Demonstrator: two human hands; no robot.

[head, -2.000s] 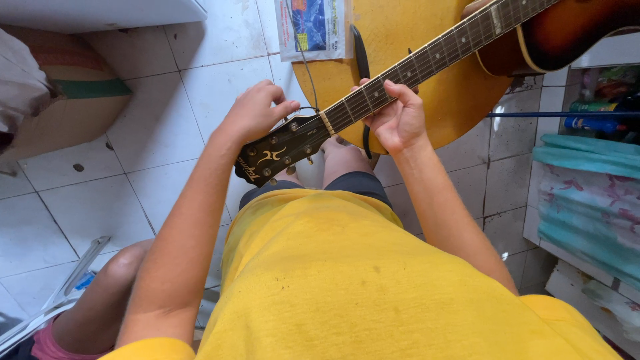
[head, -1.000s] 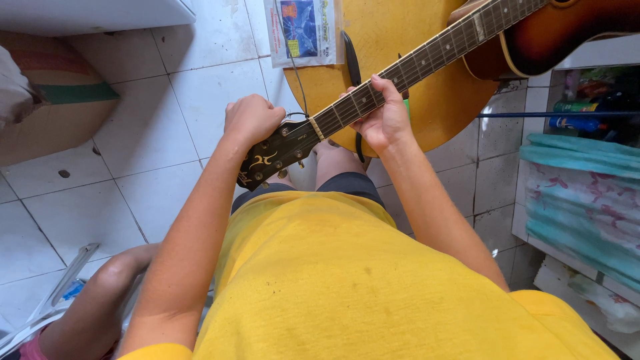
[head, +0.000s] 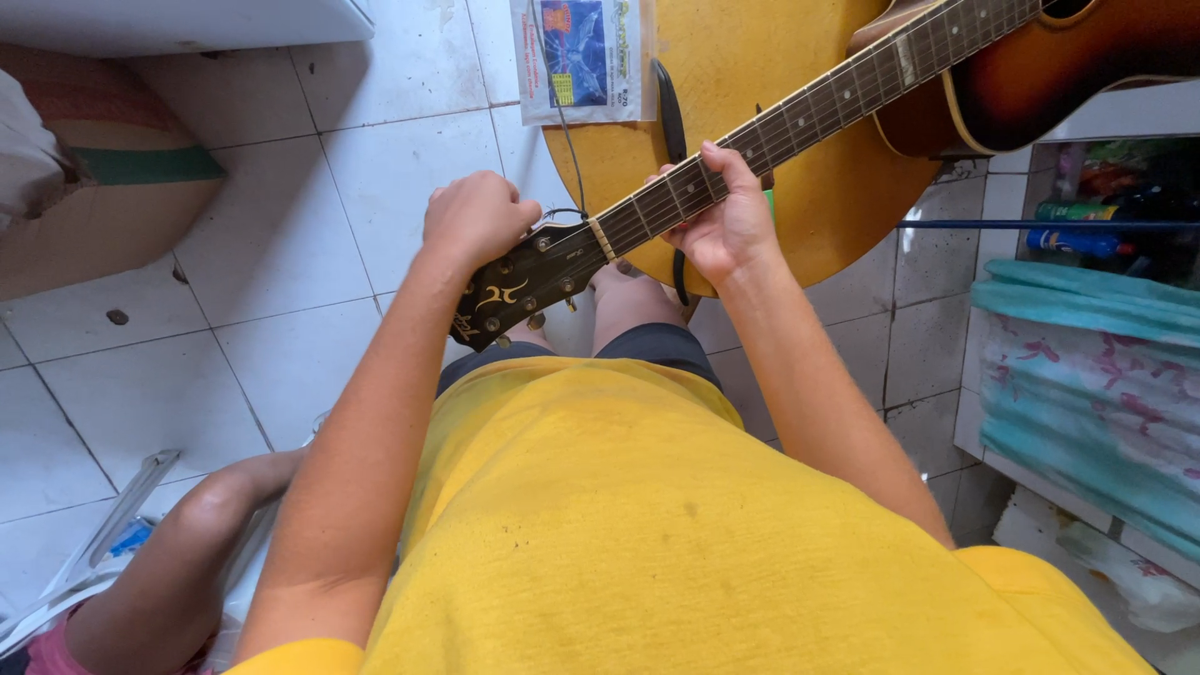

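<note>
An acoustic guitar with a sunburst body (head: 1031, 94) lies over a round yellow tabletop (head: 816, 234), its neck slanting down toward me. My right hand (head: 736, 211) holds the guitar neck (head: 787, 127), thumb along the near edge of the fretboard. My left hand (head: 478, 220) is curled at the far edge of the black headstock (head: 525, 286), by the tuning machines; its fingers are partly hidden, so what they grip does not show. A thin dark strap or cord (head: 572, 141) runs from the nut over a plastic string packet (head: 586, 66). A black strap (head: 670, 112) lies on the tabletop.
A cardboard box (head: 103, 206) stands at the left on the tiled floor (head: 403, 178). Another person's bent leg (head: 187, 534) is at lower left, beside a white chair frame (head: 131, 497). At the right are a shelf with bottles (head: 1078, 239), a blue rod (head: 937, 225) and a teal curtain (head: 1106, 291).
My left hand has closed from spread fingers into a curl at the headstock's edge. My right hand stays at the neck.
</note>
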